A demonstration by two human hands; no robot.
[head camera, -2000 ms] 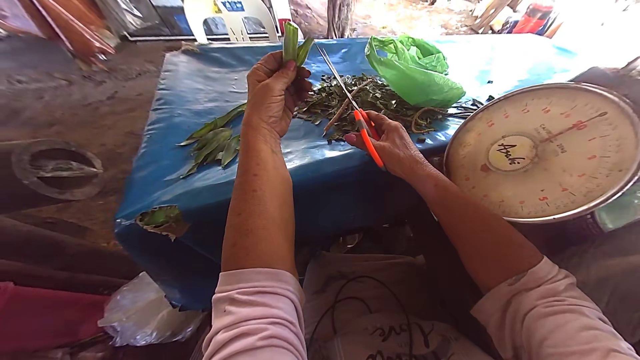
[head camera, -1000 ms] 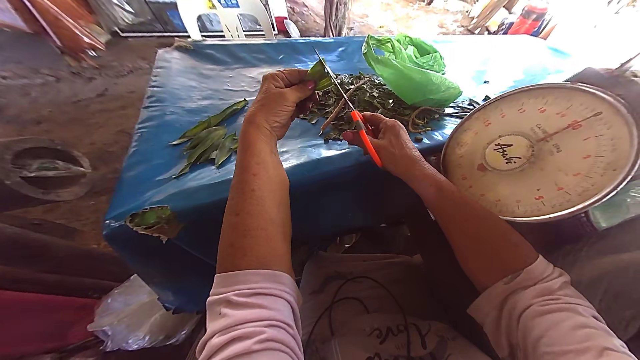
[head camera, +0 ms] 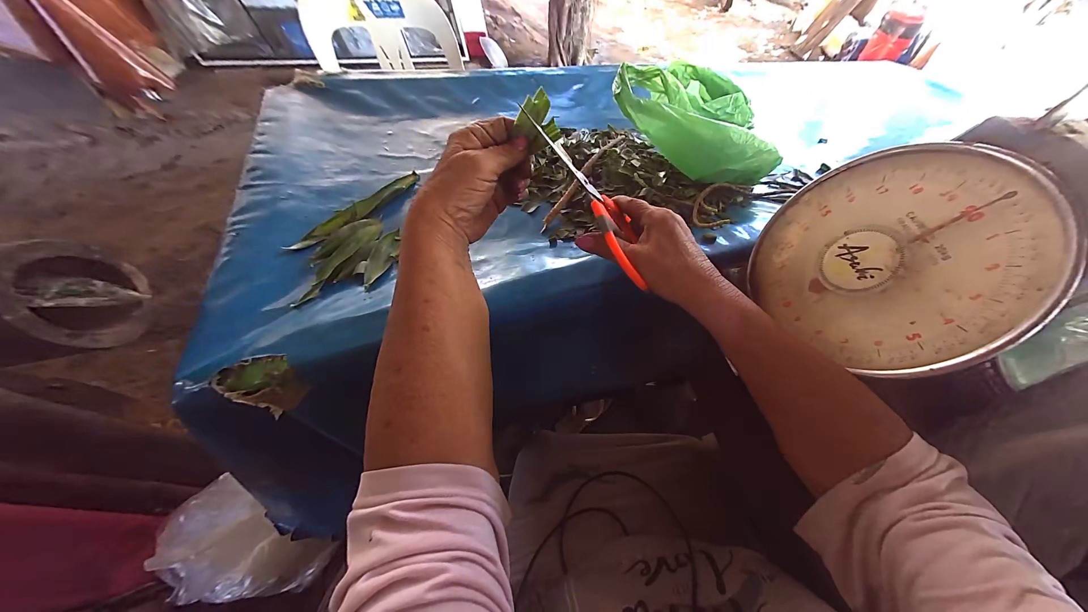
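Green leaves (head camera: 535,117) are pinched between the thumb and fingers of my left hand (head camera: 478,174), raised over the blue-covered table. Orange-handled scissors (head camera: 618,229) are held in my right hand (head camera: 659,246), their blades pointing up and left and lying across the held leaves. Whether the blades are fully closed cannot be told. Beneath and behind the scissors spreads a pile of cut leaf pieces (head camera: 654,170) with a few brown strips in it. To the left of my left hand, several whole leaves (head camera: 353,242) lie on the table.
A crumpled green plastic bag (head camera: 697,127) rests against the pile. A round dial scale (head camera: 918,255) stands at the right, close to my right forearm. The blue table cover (head camera: 297,136) is torn at its near left corner. Behind the table is a white plastic chair (head camera: 382,30).
The piece of leaf above my left hand is shorter than two seconds ago. The scissors' blades have shifted from beside the leaves to across them. Both hands keep their grip.
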